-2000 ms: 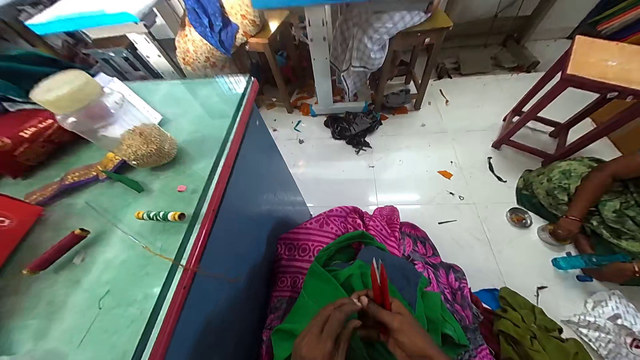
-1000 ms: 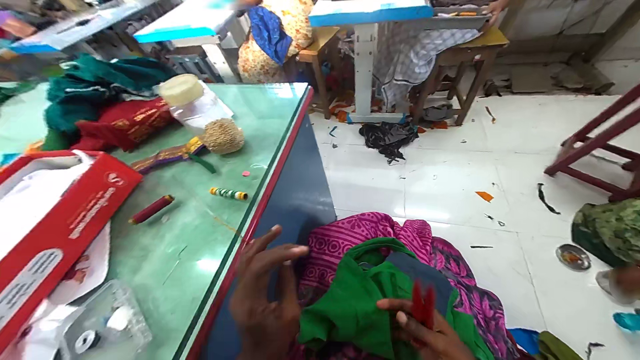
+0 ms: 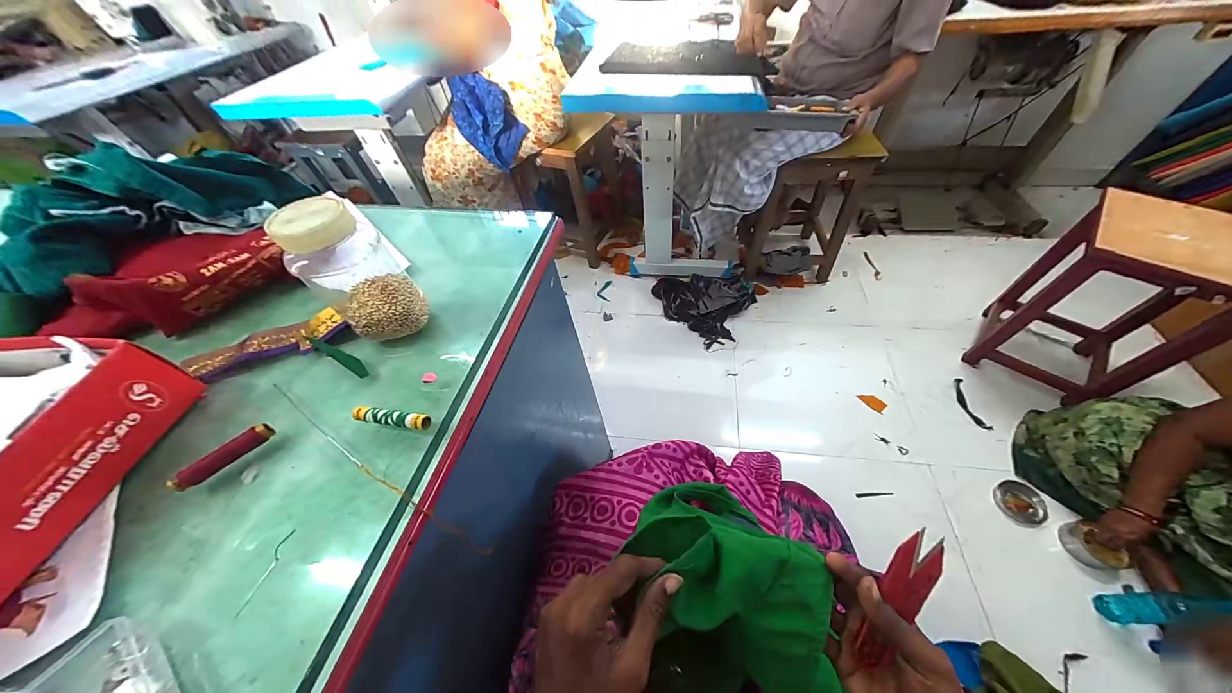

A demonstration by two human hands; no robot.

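A piece of green cloth [image 3: 741, 577] is spread above my lap, over pink patterned fabric [image 3: 616, 510]. My left hand [image 3: 606, 621] pinches its left edge between thumb and forefinger. With my right hand [image 3: 885, 626] I hold red thread snips [image 3: 905, 587], their blades pointing up and apart, while the fingertips touch the cloth's right edge. On the glass-topped table to my left lie a green and white thread spool [image 3: 391, 418] and a dark red thread spool [image 3: 221, 456]. The lower part of the cloth is partly cut off by the frame's bottom edge.
The glass table's red edge [image 3: 462, 433] runs close on my left, with a red box [image 3: 87, 452] and a plastic jar of beads [image 3: 346, 265]. At right stand a wooden stool [image 3: 1088, 298] and a person's hand [image 3: 1121, 534] by a steel bowl. People sit at tables ahead.
My left hand, raised with fingers spread a second ago, has come down and taken the green cloth. The snips stay in my right hand. The cloth is now lifted and spread between both hands.
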